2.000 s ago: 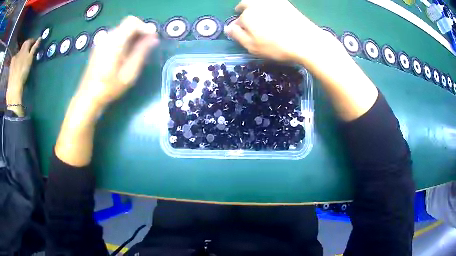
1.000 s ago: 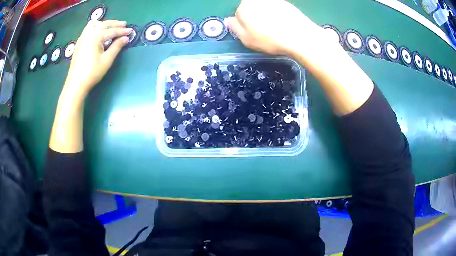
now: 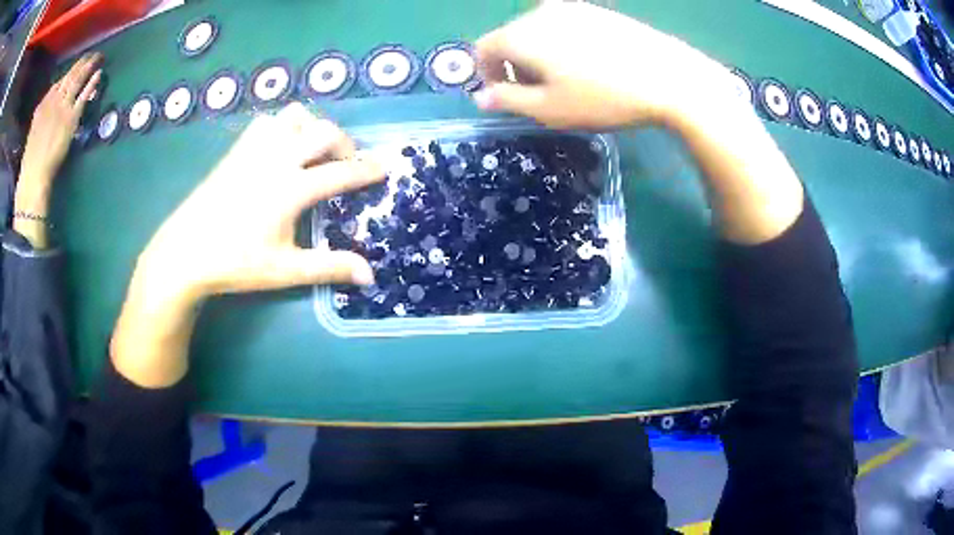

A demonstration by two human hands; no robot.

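A clear rectangular tub (image 3: 471,324) full of small black caps (image 3: 481,230) stands on the green work surface. My left hand (image 3: 262,209) reaches over the tub's left side, thumb and fingers apart, with nothing seen in it. Black-rimmed discs with pale rings (image 3: 390,68) lie in a long curved row beyond the tub. My right hand (image 3: 565,68) is at the row, just right of one disc (image 3: 453,66). A small pale-tipped part shows between its bent fingers; I cannot tell exactly what it is.
A single disc (image 3: 198,37) lies beyond the row at the left. Another person's hand (image 3: 54,131) is at the row's left end. A red tray (image 3: 89,23) is at the upper left. A pale rail (image 3: 847,33) runs along the far right. A blue crate of discs (image 3: 685,421) shows below the table edge.
My left hand has moved from the disc row down and right to the tub and opened. My right hand stays at the row. The other person's hand is back in view at the left.
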